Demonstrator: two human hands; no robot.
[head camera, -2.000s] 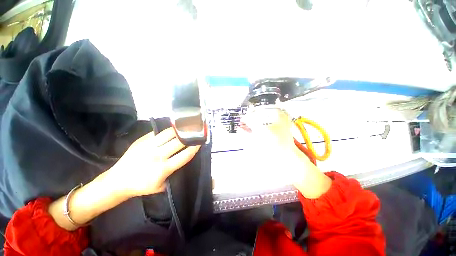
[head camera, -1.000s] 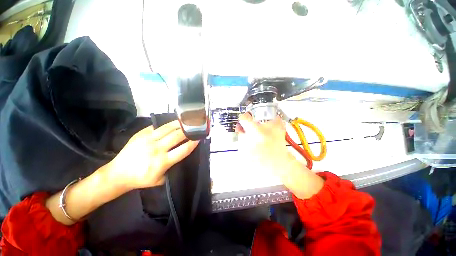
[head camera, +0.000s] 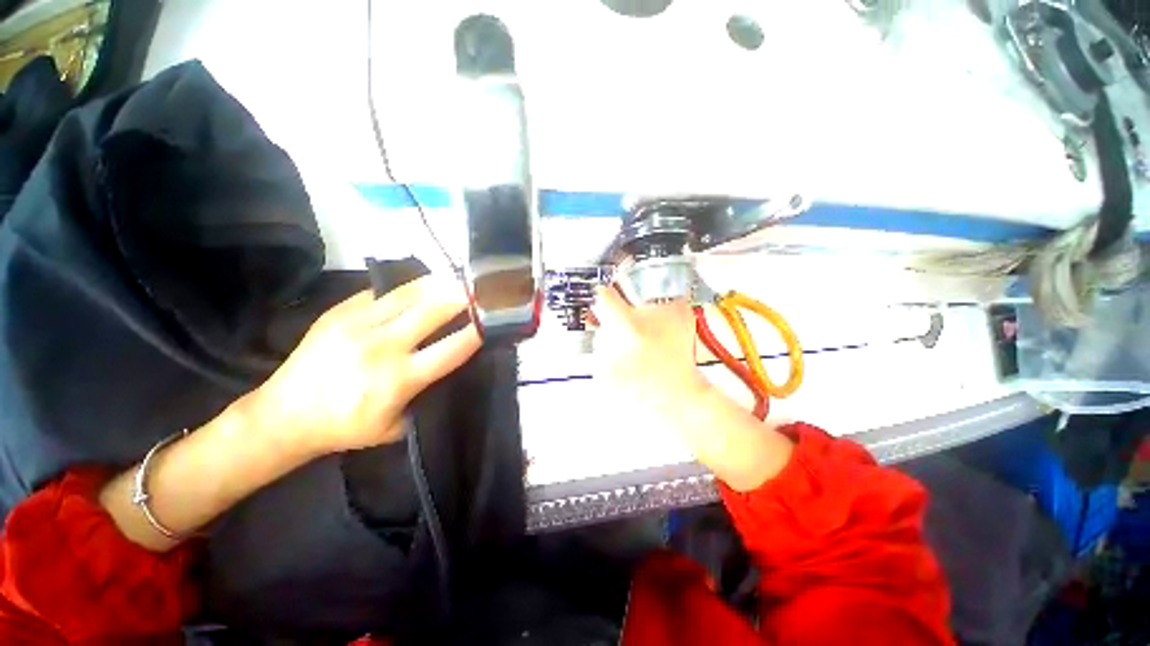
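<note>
A dark garment (head camera: 164, 240) is bunched at the left and runs under the shiny faceplate guard (head camera: 502, 240) of the white sewing machine (head camera: 757, 114). My left hand (head camera: 366, 366) lies flat on the cloth, fingertips beside the guard; the needle and foot are hidden. A narrow dark strip (head camera: 425, 505) hangs below this hand. My right hand (head camera: 650, 347) is on the table right of the guard, below the round metal knob, overexposed; whether it holds anything cannot be told. Scissors with one orange-yellow and one red loop (head camera: 769, 347) lie beside it.
The table's front edge has a measuring-tape-like strip (head camera: 618, 502). Pale thread strands (head camera: 1072, 271) hang at the right end above a clear plastic bin or bag (head camera: 1091, 360). A small dark scrap (head camera: 933, 331) lies on the table at right.
The whole view has shifted slightly, and the glare on the machine head has lessened since the earliest frame. My right hand has drawn its fingers in near the knob. My left hand stays on the cloth.
</note>
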